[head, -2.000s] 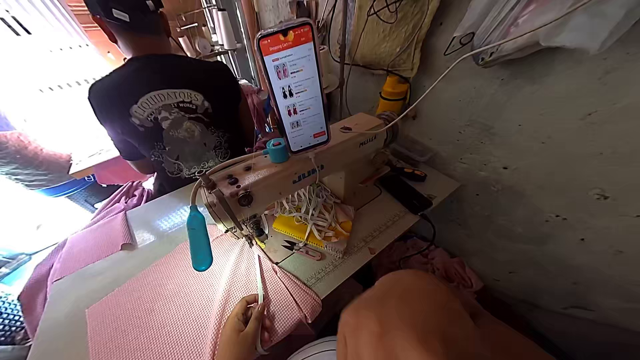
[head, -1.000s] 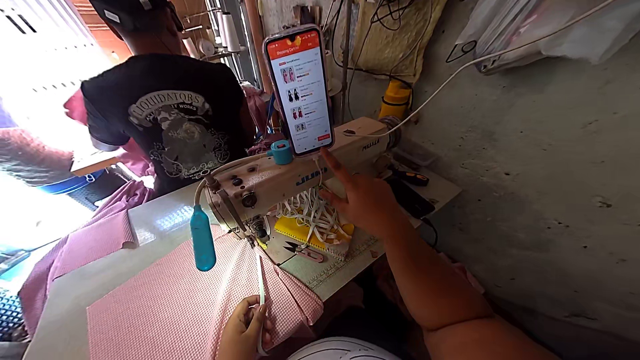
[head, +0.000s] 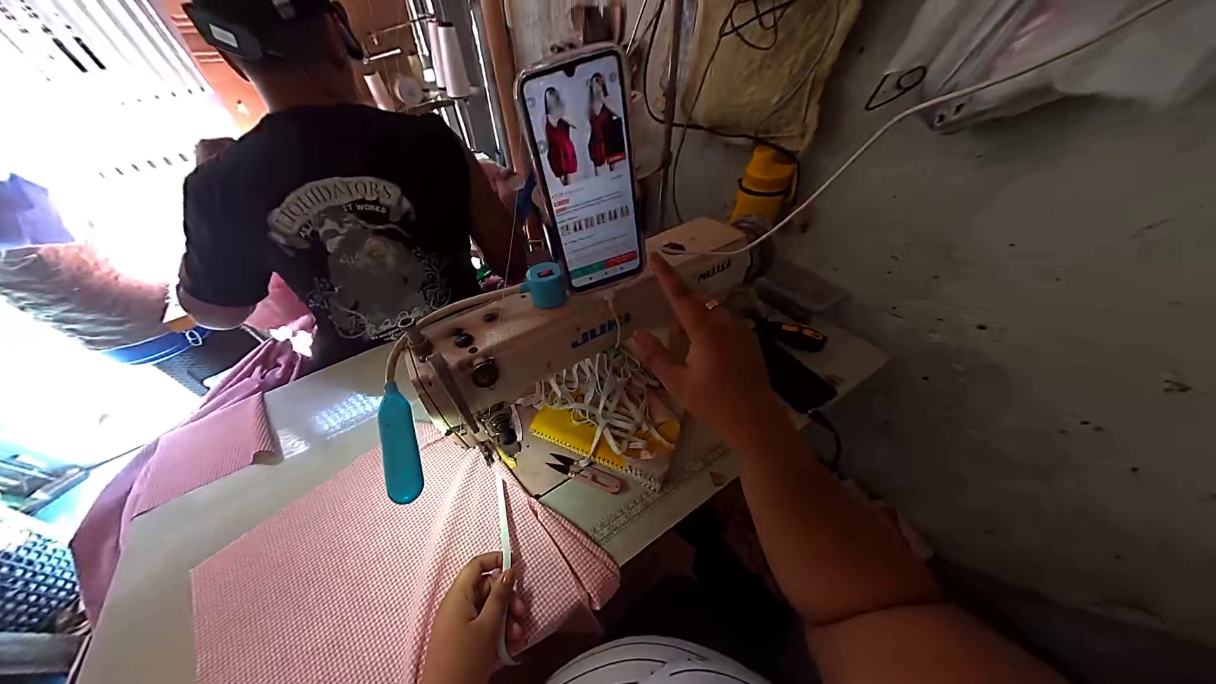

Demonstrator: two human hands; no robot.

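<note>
A lit smartphone (head: 584, 171) leans upright on the arm of a Juki sewing machine (head: 570, 328). My right hand (head: 708, 356) is raised beside the phone's lower right corner, index finger extended, holding nothing; whether the fingertip touches the phone cannot be told. With my left hand (head: 480, 608) I pinch a narrow white elastic strip (head: 503, 522) that runs up toward the needle area. Under it, pink checked fabric (head: 323, 560) spreads over the machine table and beneath the presser foot. A teal lamp (head: 400, 445) hangs from a cable at the machine's head.
Thread snips (head: 587, 473) lie by a yellow notebook (head: 570, 433) and a heap of white strips (head: 603, 394). Behind the machine are a dark phone (head: 798, 370) and a white cable (head: 883, 128). A person in a black shirt (head: 370, 228) sits ahead; a wall (head: 1026, 380) bounds the right.
My right hand has come up from the lower right to the phone. The phone's screen has changed from a list to a page with large dress pictures. My left hand stays on the strip.
</note>
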